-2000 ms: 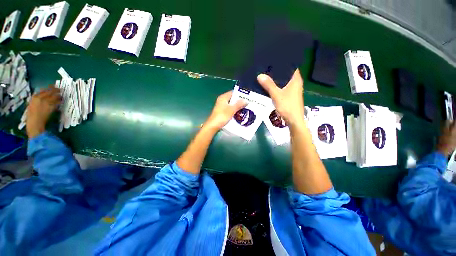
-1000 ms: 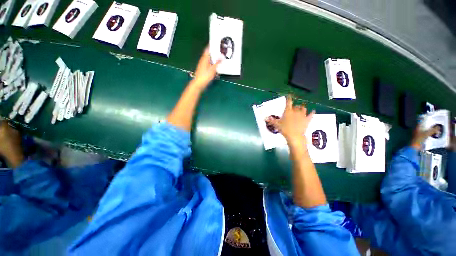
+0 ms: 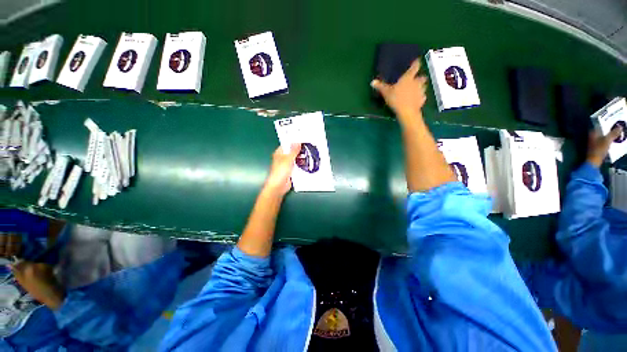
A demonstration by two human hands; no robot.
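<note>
My left hand [image 3: 280, 172] holds a white outer sleeve [image 3: 313, 155] with a dark round wristband picture, over the near green bench. My right hand [image 3: 405, 93] is on a black inner box [image 3: 397, 60] on the belt, its fingers at the box's lower right edge. A white sleeve [image 3: 471, 161] lies on the bench, partly hidden by my right forearm. A stack of sleeves [image 3: 533, 175] lies to its right. A white sleeved box [image 3: 452, 78] lies on the belt just right of my right hand.
White sleeved boxes [image 3: 261, 65] lie in a row on the green belt [image 3: 330, 41] to the left. Dark boxes [image 3: 531, 96] lie right. Narrow white pieces [image 3: 110, 161] are heaped on the bench at left. Neighbouring workers' hands [image 3: 601, 143] show at both sides.
My left hand has let go of the white box on the belt and now holds a sleeve over the bench. My right hand has moved from the sleeves up to the black box.
</note>
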